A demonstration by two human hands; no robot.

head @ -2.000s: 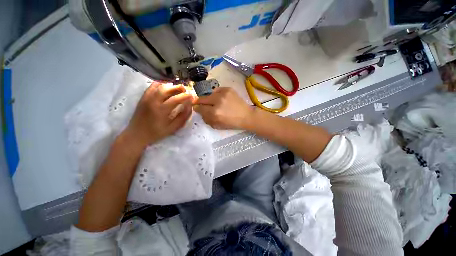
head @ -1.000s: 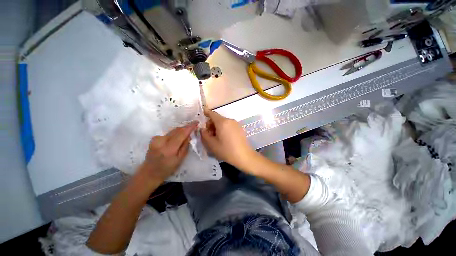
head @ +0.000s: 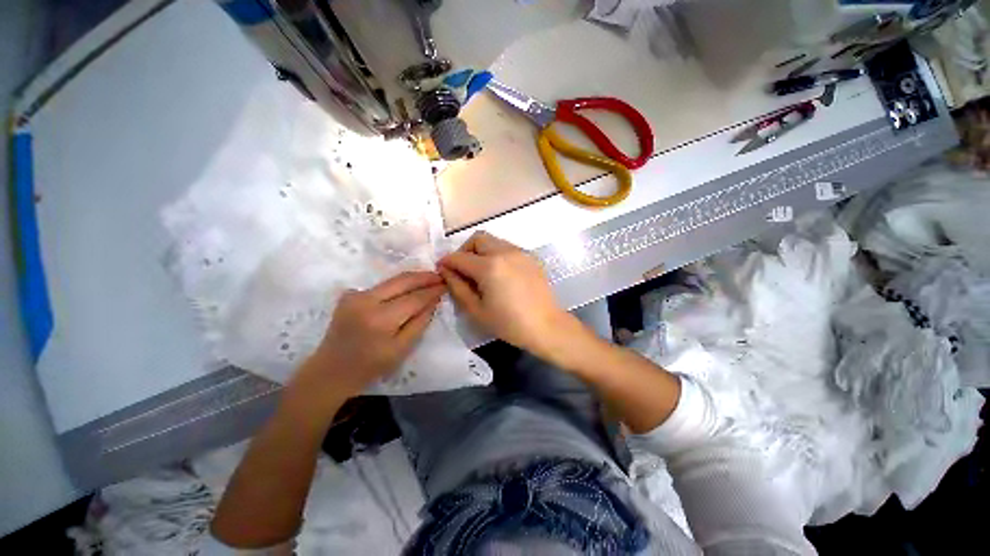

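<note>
The white eyelet fabric piece (head: 261,217) lies on the table left of and in front of the needle area, its narrow folded edge (head: 436,212) running up toward the lamp-lit presser foot. My left hand (head: 382,326) pinches that edge from the left, resting on the fabric. My right hand (head: 505,288) pinches the same edge from the right, fingertips touching or nearly touching the left ones. The sewing machine head (head: 326,54) is above, with a dark ribbed knob (head: 451,136) beside the foot. Glare hides the needle.
Red-and-yellow-handled scissors (head: 586,152) lie right of the needle. Thread snips (head: 776,125), a thin black tool (head: 814,81) and a black small-parts tray (head: 903,92) lie further right. A ruler strip (head: 695,206) runs along the front edge. White fabric heaps (head: 760,358) lie at the right.
Since two seconds ago, both hands have moved from the presser foot toward the table's front edge, uncovering the narrow edge. Over the last second they stay there, pinching it, with fingertips slightly shifted.
</note>
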